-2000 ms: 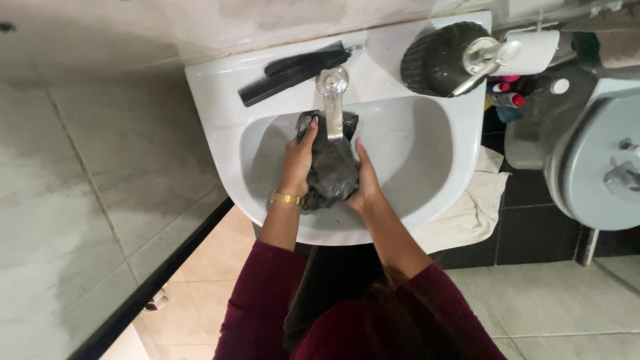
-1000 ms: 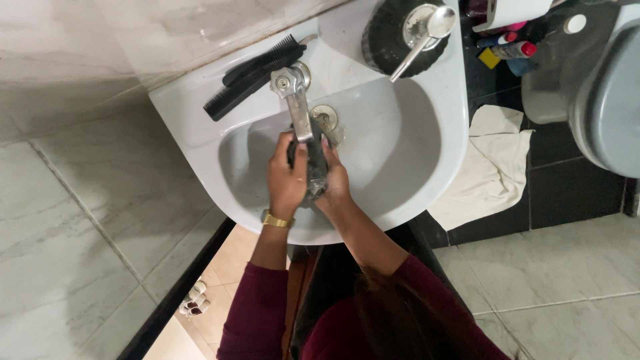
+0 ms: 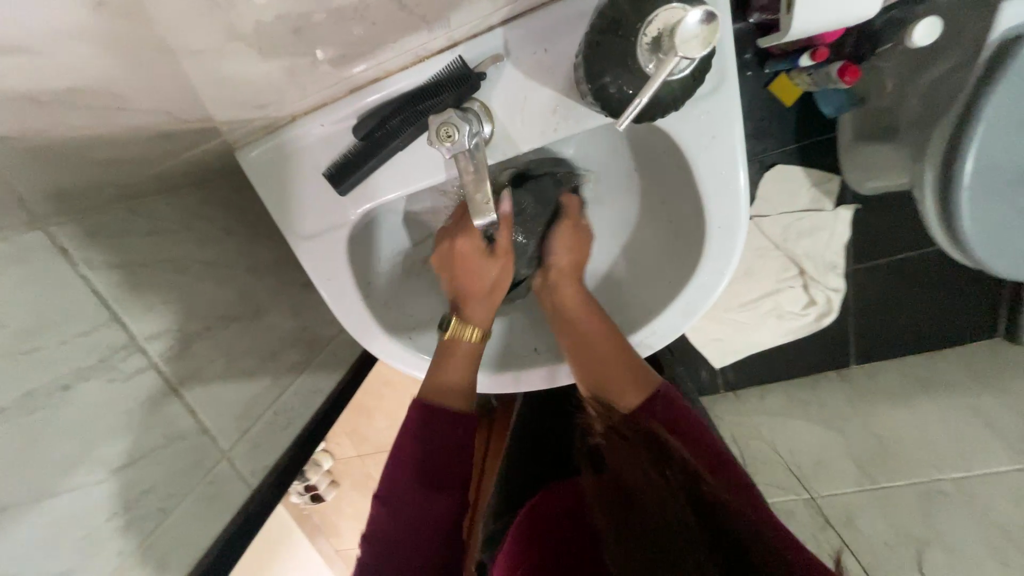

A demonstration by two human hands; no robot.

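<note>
Over the basin of a white washbasin [image 3: 384,320], my left hand [image 3: 476,260] and my right hand [image 3: 566,244] grip a wet, dark, limp item [image 3: 532,216], which looks like cloth or thin plastic; motion blurs it. The left hand, with a gold watch [image 3: 464,329] at its wrist, is on the item's left side, right by the spout of the chrome faucet [image 3: 476,180]. My right hand has the item's right side. Water glistens on the item, which hides the drain.
Black combs [image 3: 392,128] lie on the basin's ledge left of the faucet. At the ledge's right stands a dark ribbed container [image 3: 596,64] with a metal spoon [image 3: 668,60] on top. A white cloth [image 3: 792,272] hangs or lies right of the basin, near the toilet [image 3: 980,160] and several small bottles [image 3: 836,74].
The dark item, bunched narrowly between my hands one second ago, is spread wider. My right hand has moved away from the left. The drain, visible then, is now covered.
</note>
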